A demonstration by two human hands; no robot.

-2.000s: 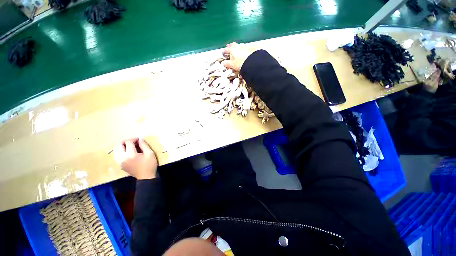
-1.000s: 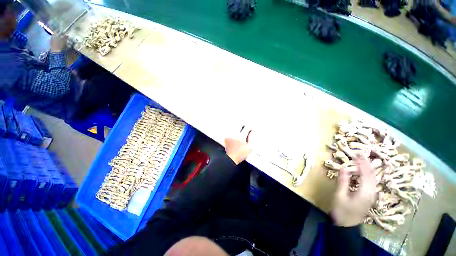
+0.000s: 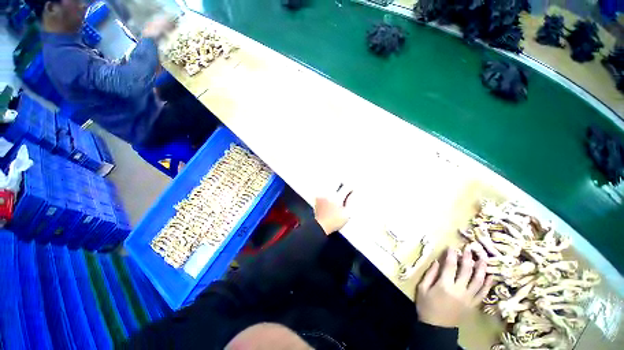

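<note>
A loose heap of tan toy arms (image 3: pixel 534 273) lies on the bench (image 3: pixel 294 109) at the right. My right hand (image 3: pixel 451 287) rests palm down at the heap's left edge, fingers spread; no part shows held in it. My left hand (image 3: pixel 332 210) rests at the bench's near edge, partly washed out by glare. Whether it holds anything is hard to tell. A single tan part (image 3: pixel 415 260) lies on the bench between my hands. A blue tray (image 3: pixel 161 273) below the bench at left holds tan parts in close rows.
A green conveyor belt (image 3: pixel 438 89) beyond the bench carries black clumps (image 3: pixel 505 81). Another person (image 3: pixel 102 75) sits at upper left by a second tan heap (image 3: pixel 197 49). Stacked blue totes (image 3: pixel 65 198) stand at left. A red stool (image 3: pixel 274 229) is under the bench.
The view has swung left. My right hand has gone from the heap's far side, over its near part, to its left edge. The black clumps have shifted in view.
</note>
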